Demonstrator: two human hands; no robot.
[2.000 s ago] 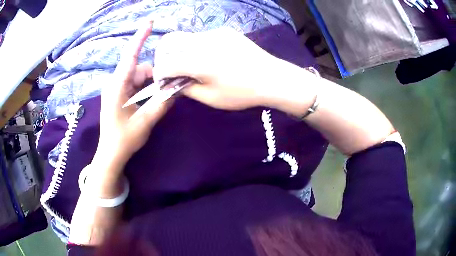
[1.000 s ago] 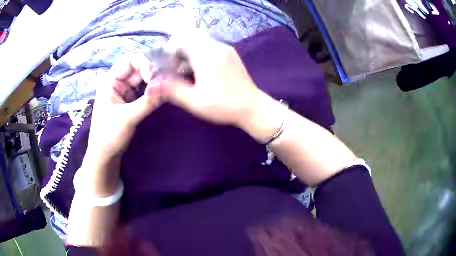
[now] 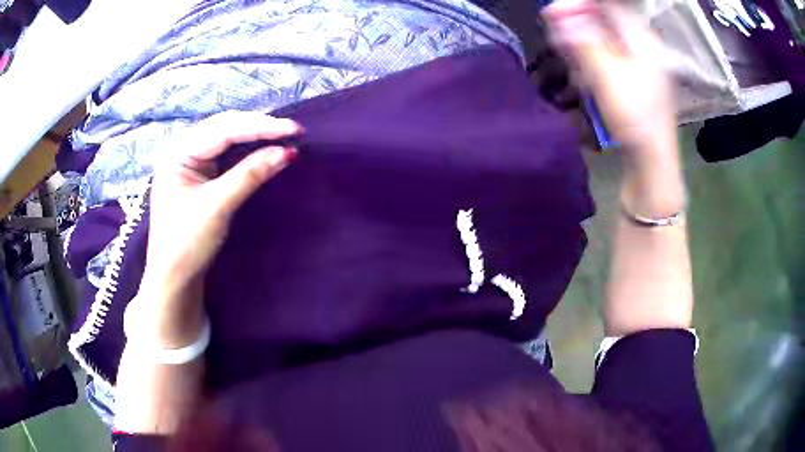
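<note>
The dark purple garment (image 3: 379, 212) lies over the lap, with its pale blue leaf-patterned lining (image 3: 344, 48) spread at the far side. White toothed trim (image 3: 470, 247) lies on the purple cloth, with more along the left edge. My left hand (image 3: 216, 177) is at the garment's upper left, thumb and forefinger close together on a bit of purple cloth near the lining. My right hand (image 3: 618, 66) is raised off the garment at the upper right, blurred; whether it holds anything cannot be told. No scissors, needle or thread can be made out.
A white tabletop (image 3: 66, 71) is at the upper left. A grey cloth-lined bin (image 3: 702, 62) with a blue edge stands at the upper right, partly behind my right hand. Green floor (image 3: 750, 256) shows at the right. Small boxed items (image 3: 35, 291) are at the left.
My right hand has moved from beside my left hand out to the upper right. The scissor blades seen earlier no longer show. My left hand's fingers have turned and come together on the cloth.
</note>
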